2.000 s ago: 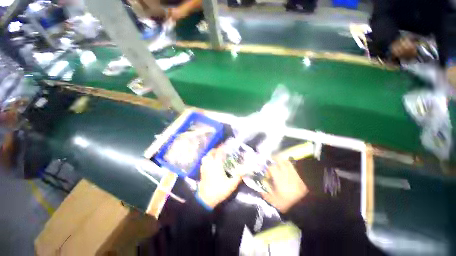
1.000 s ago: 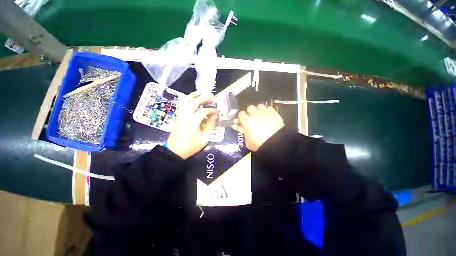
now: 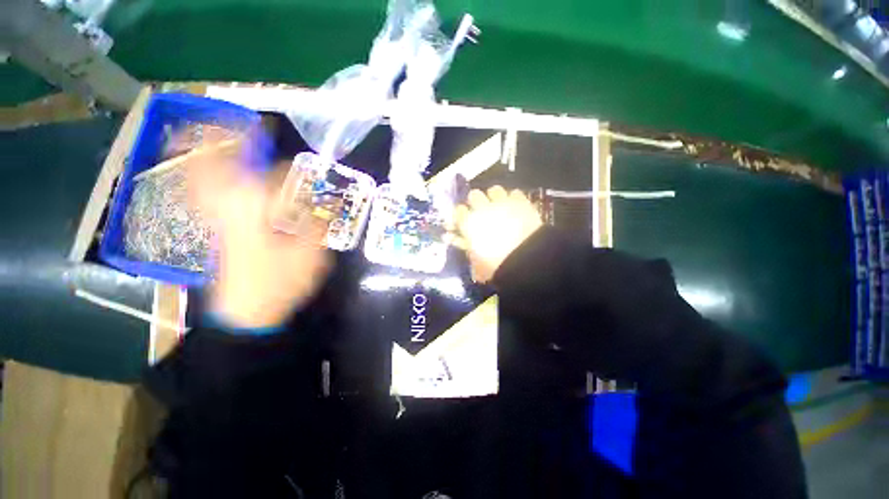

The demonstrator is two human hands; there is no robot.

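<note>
Two white square electronic units lie side by side on the black printed mat (image 3: pixel 419 317): a left unit (image 3: pixel 327 200) and a right unit (image 3: pixel 407 229). Clear plastic bags (image 3: pixel 414 88) trail from them toward the conveyor. My left hand (image 3: pixel 249 234) is blurred, over the right side of the blue parts bin (image 3: pixel 122 229) and its heap of small metal parts (image 3: pixel 166 219); whether it holds anything cannot be told. My right hand (image 3: pixel 497 229) is curled at the right edge of the right unit. A dark object shows at its fingers, mostly hidden.
A pale strip (image 3: pixel 180 161) lies across the metal parts. The green conveyor (image 3: pixel 585 58) runs behind the mat, with a grey post (image 3: pixel 63 58) at upper left. A cardboard box (image 3: pixel 63 429) is at lower left. Blue slatted crates (image 3: pixel 869 273) stand at far right.
My left hand has moved left from the right unit to the parts bin, uncovering both units. My right hand has stayed near the right unit, its fingers a little lower.
</note>
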